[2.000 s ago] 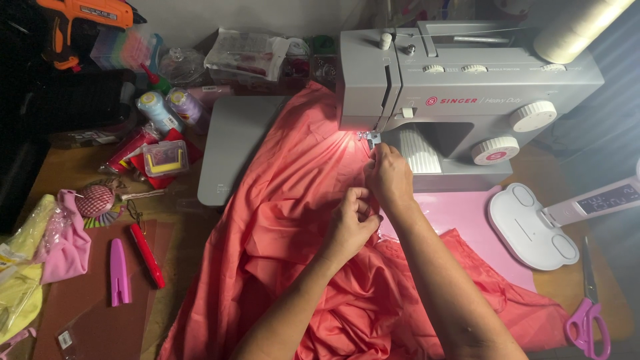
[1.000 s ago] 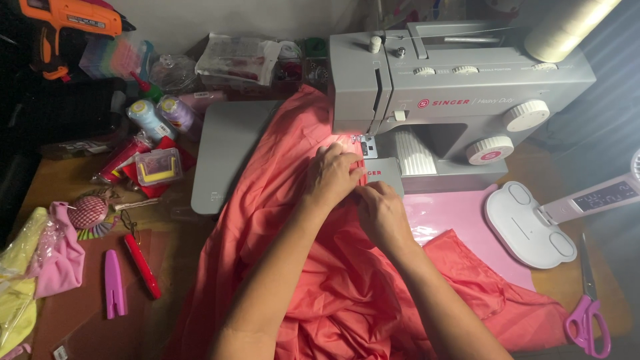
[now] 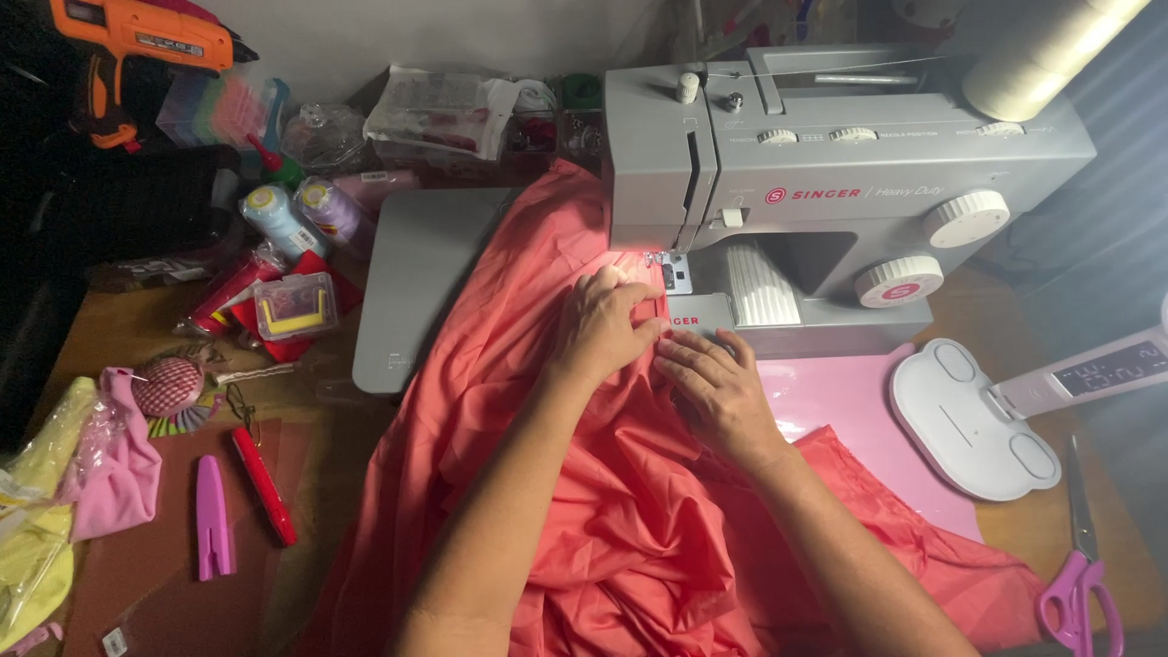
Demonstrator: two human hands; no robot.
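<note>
A grey Singer sewing machine [image 3: 876, 182] stands at the upper right with its work light on. Coral-red fabric [image 3: 630, 511] drapes from left of the machine's presser foot [image 3: 659, 260] down to the bottom of the view. My left hand [image 3: 607, 319] lies on the fabric just left of and below the foot, thumb and forefinger at the fabric's edge. Close to it, my right hand [image 3: 716, 383] rests at the same edge in front of the machine bed, fingers bent. What lies under both palms is hidden.
A grey extension table [image 3: 411, 292] lies left of the machine. Purple-handled scissors [image 3: 1079, 584] and a white lamp base [image 3: 972, 420] are at right. Thread spools [image 3: 283, 219], a pincushion [image 3: 169, 385], a purple thread snipper [image 3: 212, 520], a red pen-like tool [image 3: 265, 484] and an orange glue gun [image 3: 146, 46] are at left.
Two seconds ago both hands pinched near the presser foot, the right one higher. The left hand has since moved up beside the foot, and the right hand has moved down to the fabric's edge.
</note>
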